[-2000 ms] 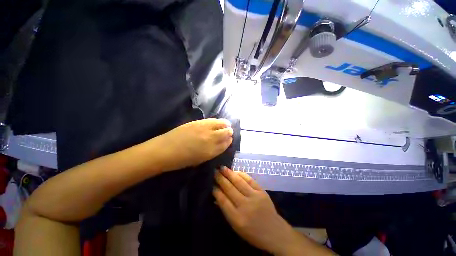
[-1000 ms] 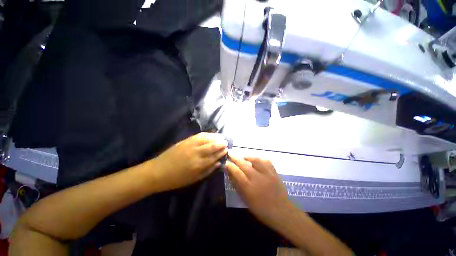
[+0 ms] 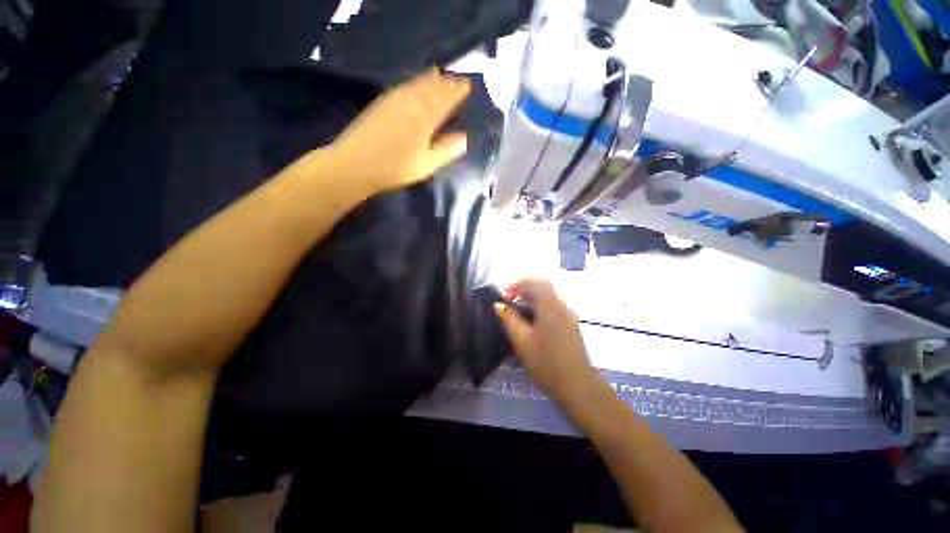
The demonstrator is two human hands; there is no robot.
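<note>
A large black garment panel (image 3: 344, 302) lies left of and below the needle area, with shiny folds under the lamp. My left hand (image 3: 406, 130) lies on the cloth left of the machine head, fingers pointing up and thumb apart from them. My right hand (image 3: 544, 328) is right of the cloth, below the needle area, and pinches the cloth edge between thumb and fingers. The white sewing machine (image 3: 646, 146) has a blue stripe. Its presser foot and needle are lost in the bright glare.
A pale ruler tape (image 3: 708, 406) runs along the table's front edge. A dark thin line (image 3: 688, 337) lies on the table at right. A black object (image 3: 630, 242) lies under the machine arm. More black cloth (image 3: 417, 36) is behind at upper left.
My left hand has moved up and away from my right hand onto the cloth beside the machine head. My right hand has moved slightly up and right. The cloth by the needle is now bunched in shiny folds.
</note>
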